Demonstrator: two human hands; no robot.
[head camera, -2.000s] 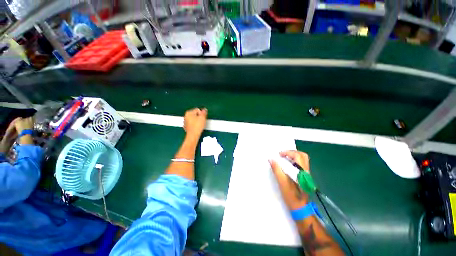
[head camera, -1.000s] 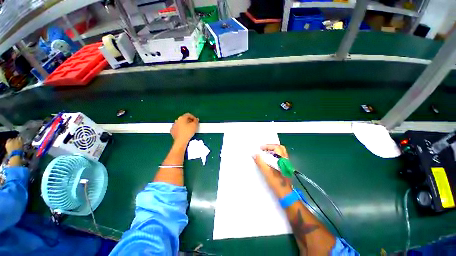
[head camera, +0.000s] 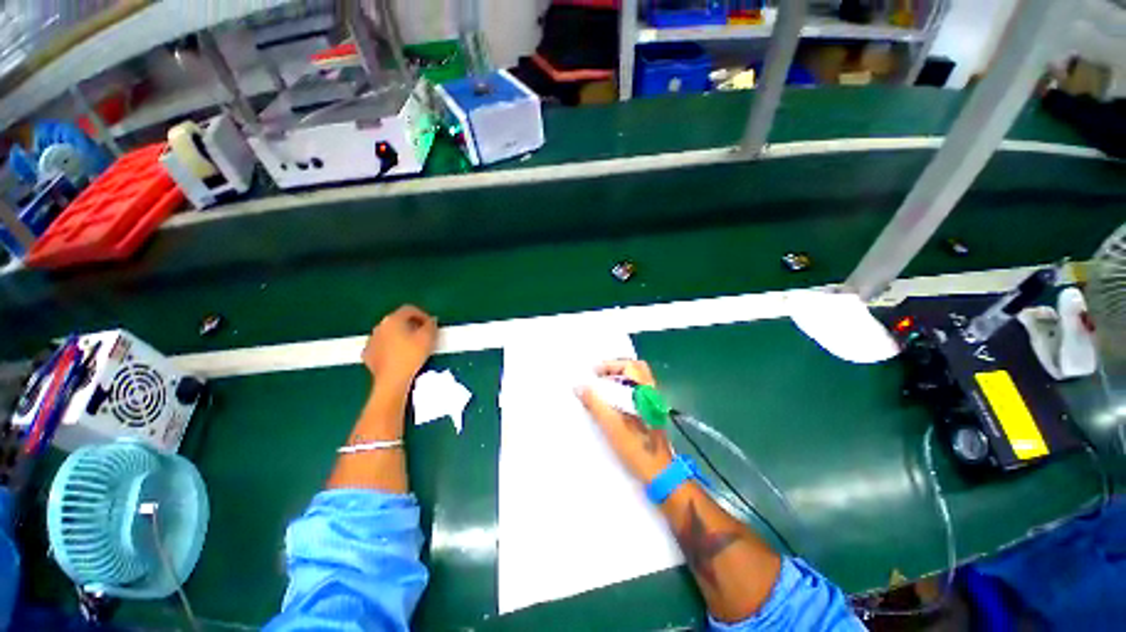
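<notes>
My right hand (head camera: 627, 414) holds the dispensing syringe (head camera: 614, 393) like a pen over the white paper sheet (head camera: 556, 506). The syringe's bright green cap (head camera: 651, 406) points back to the right, with a clear hose and a thin black cord running from it. My left hand (head camera: 401, 343) rests on the white edge rail (head camera: 482, 336), fingers curled; whether it holds anything cannot be seen. Small dark components lie on the green conveyor belt beyond the rail, one (head camera: 622, 269) roughly ahead of the sheet and another (head camera: 795, 262) farther right.
Wiping paper (head camera: 440, 399) lies left of the sheet. A light-blue fan (head camera: 127, 519) and white blower box (head camera: 114, 393) stand at left. A metal post (head camera: 945, 167), white rounded piece (head camera: 845, 328) and black dispenser controller (head camera: 988, 385) are at right. A blue sleeve shows at lower right.
The view has swung right, so bench things and components sit farther left in the picture. My right hand still holds the syringe over the sheet; my left hand remains at the rail.
</notes>
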